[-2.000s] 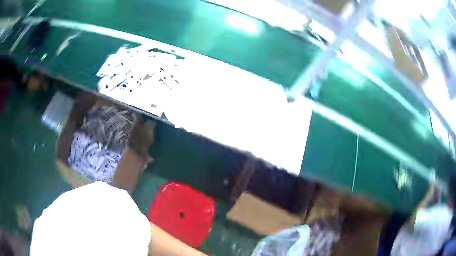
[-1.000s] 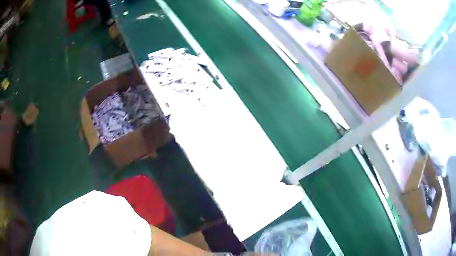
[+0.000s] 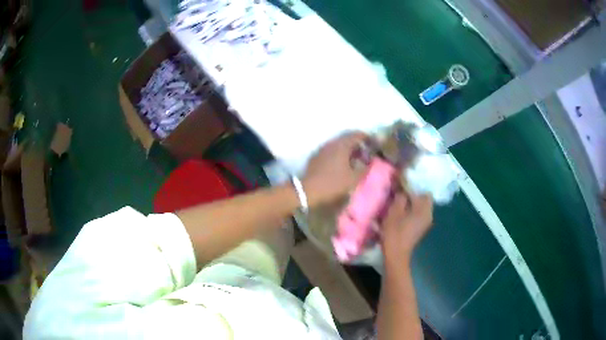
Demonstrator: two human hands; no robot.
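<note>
A crumpled clear plastic bag with brown lining [image 3: 400,143] lies over the near end of the white work sheet [image 3: 319,86]. Pink parts [image 3: 367,202] show in its opening, blurred. My left hand [image 3: 337,166] is at the bag's left edge, fingers curled on it. My right hand [image 3: 406,222] grips the bag at its right side, beside the pink parts. The fingertips of both hands are partly hidden and blurred. A half-assembled fan unit [image 3: 445,84] with a blue cell lies on the green belt beyond the bag.
Loose white shell halves [image 3: 229,23] are piled at the sheet's far left. An open carton of shells [image 3: 169,99] and a red stool [image 3: 193,186] are on the floor at left. A pale metal bar [image 3: 518,99] crosses above the belt at right.
Both hands have come into clear view at the bag, which now lies on the sheet's near end with pink parts showing. The view has shifted, and a fan unit now shows on the belt.
</note>
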